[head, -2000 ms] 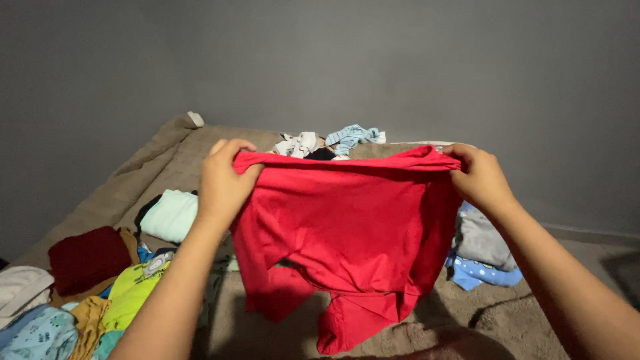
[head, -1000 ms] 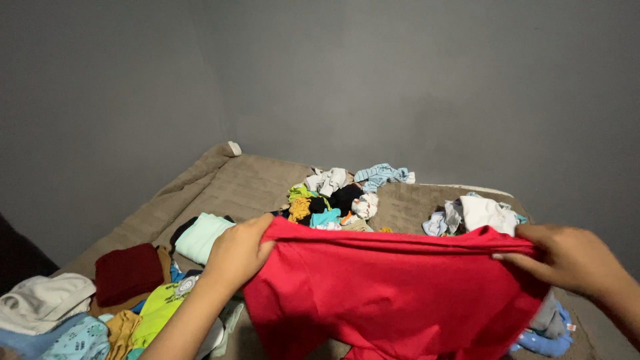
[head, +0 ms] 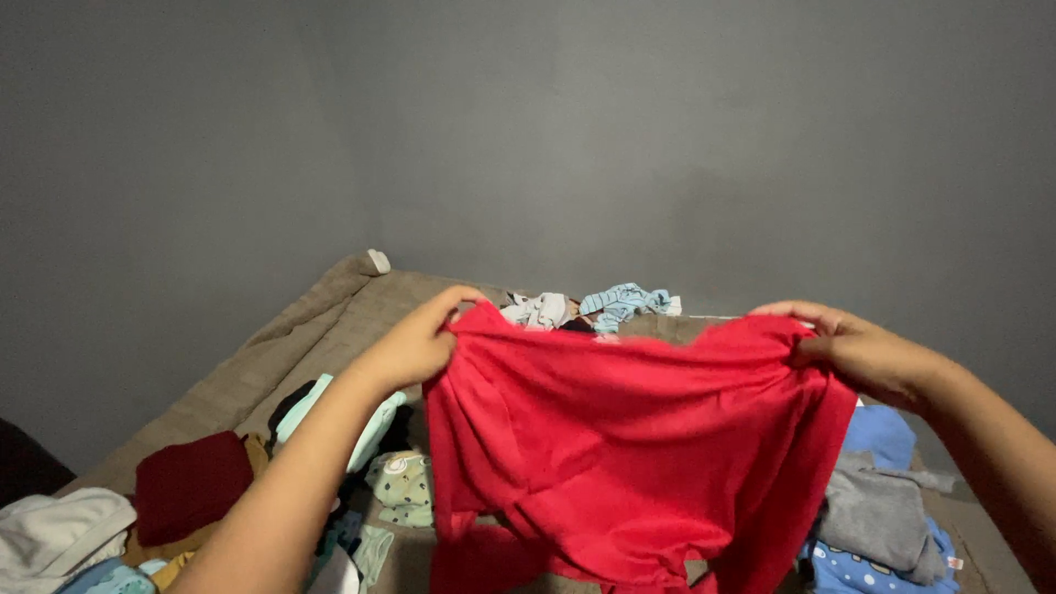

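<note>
A red cloth garment [head: 610, 429] hangs stretched between my two hands in the middle of the view, above the bed. My left hand [head: 425, 338] pinches its upper left corner, the thumb in front. At the upper right corner, my right hand [head: 858, 351] grips the bunched fabric between thumb and fingers. The lower part drapes down in folds and runs past the bottom edge of the view. Behind its top edge, a light blue striped garment [head: 623, 305] and a crumpled white garment [head: 540, 311] lie on the bed, partly hidden.
On the brown bed cover [head: 330, 330], a dark red folded cloth [head: 194, 487], a whitish garment [head: 62, 532] and a patterned green one [head: 404, 487] lie to the left. A grey garment [head: 879, 511] lies on blue dotted cloth [head: 874, 569] at right. A grey wall [head: 577, 148] stands behind.
The red garment has been raised since one second ago, both hands still holding it. It now covers much of the clothing pile at the back that showed then.
</note>
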